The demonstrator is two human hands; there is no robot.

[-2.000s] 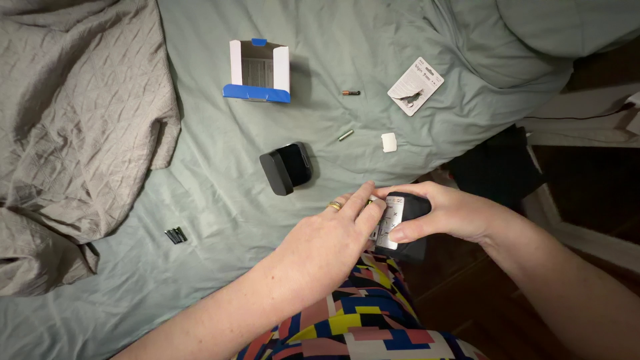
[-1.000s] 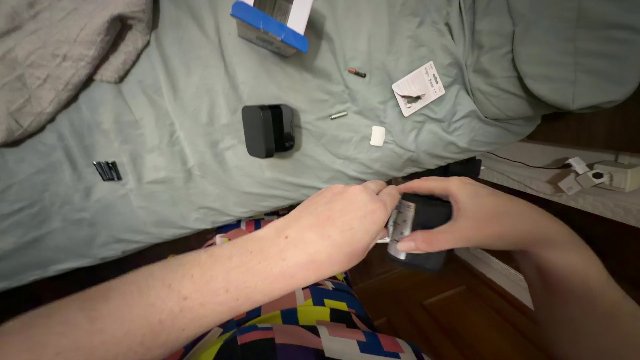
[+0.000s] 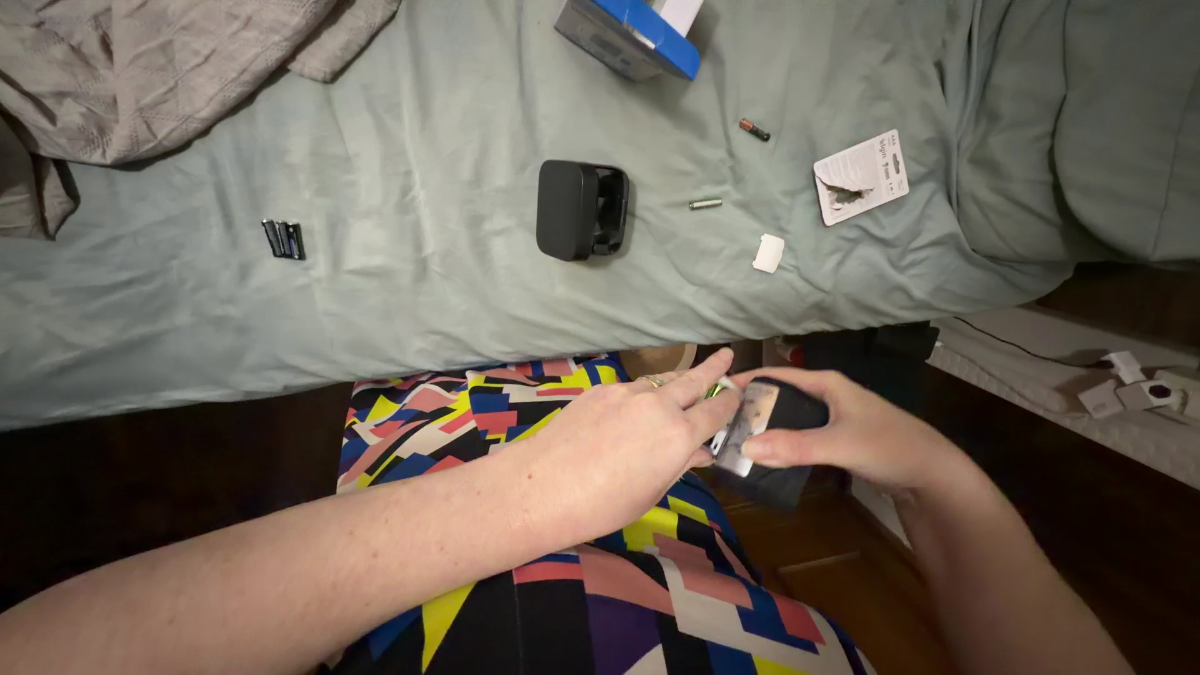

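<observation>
My right hand (image 3: 834, 431) grips a dark device with a light, printed panel (image 3: 757, 422), its thumb on the panel. From the left, my left hand (image 3: 647, 431) touches the device's near side, its fingers around a small green-and-white part (image 3: 715, 389) that may be a battery; the fingers hide much of it. On the bed beyond lie a silvery battery (image 3: 705, 203), a copper-and-black battery (image 3: 754, 129) and a small white plastic piece (image 3: 769, 253). Several dark batteries (image 3: 283, 240) lie together at the left.
A black case (image 3: 567, 210) stands on the green bed sheet (image 3: 422, 234). Farther back are a blue-and-white box (image 3: 637, 37) and a torn battery card (image 3: 862, 178). A grey blanket (image 3: 169, 75) covers the left corner. Plugs (image 3: 1130, 384) sit beyond the bed's edge at right.
The view has shifted over the bed. Both hands stay together at the device, and the fingers of my left hand have changed position on its side.
</observation>
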